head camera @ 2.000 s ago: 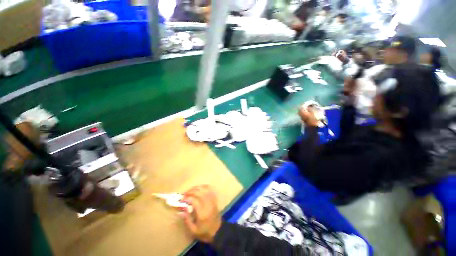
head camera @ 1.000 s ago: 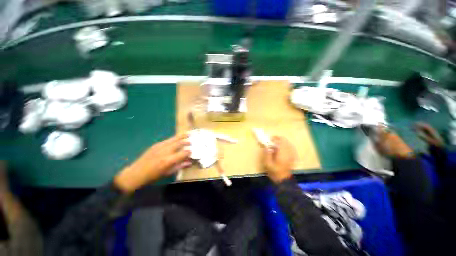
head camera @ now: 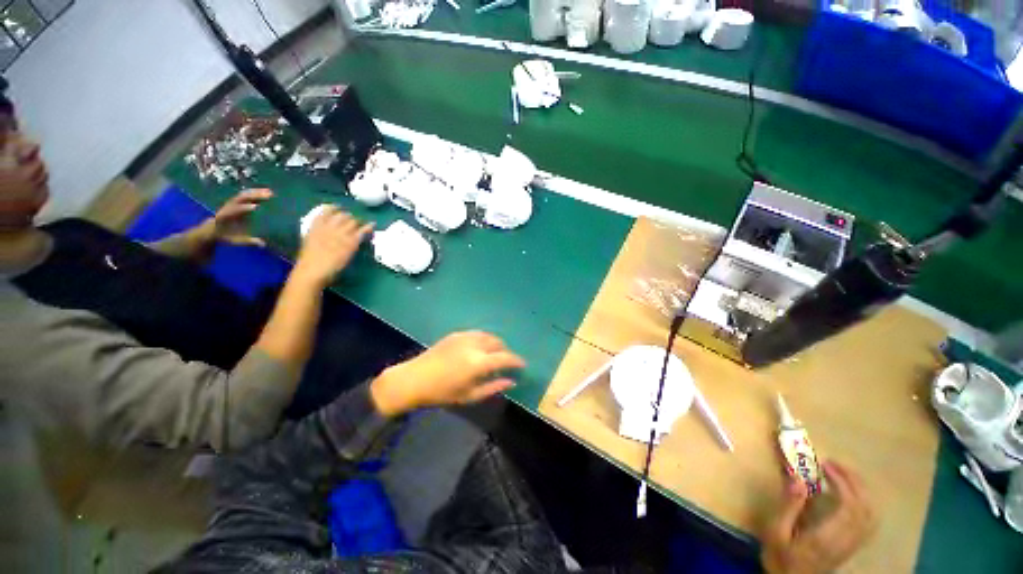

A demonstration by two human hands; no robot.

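A white round unit [head camera: 651, 390] with two thin white sticks lies on the tan mat [head camera: 875, 392] near its front edge. A black cable crosses it and ends in a white connector [head camera: 642, 499] hanging past the bench edge. My left hand [head camera: 449, 370] is empty, fingers apart, over the green bench edge left of the unit. My right hand [head camera: 821, 525] is at the mat's front right, its fingertips on the lower end of a small white-and-red tube [head camera: 799, 454], nozzle pointing up and away. The black electric screwdriver [head camera: 825, 308] hangs tilted over the mat.
The screw feeder [head camera: 780, 252] stands at the mat's back. White housings [head camera: 443, 185] are grouped on the left bench; joined units [head camera: 976, 404] lie at the right edge. A person's hand [head camera: 328, 241] reaches in at left. One unit [head camera: 538, 84] lies on the green strip; a blue bin [head camera: 909, 67] is beyond.
The view has swung left. My left hand has let go of the white unit, which now lies on the mat. My right hand is still at the tube, near the mat's front.
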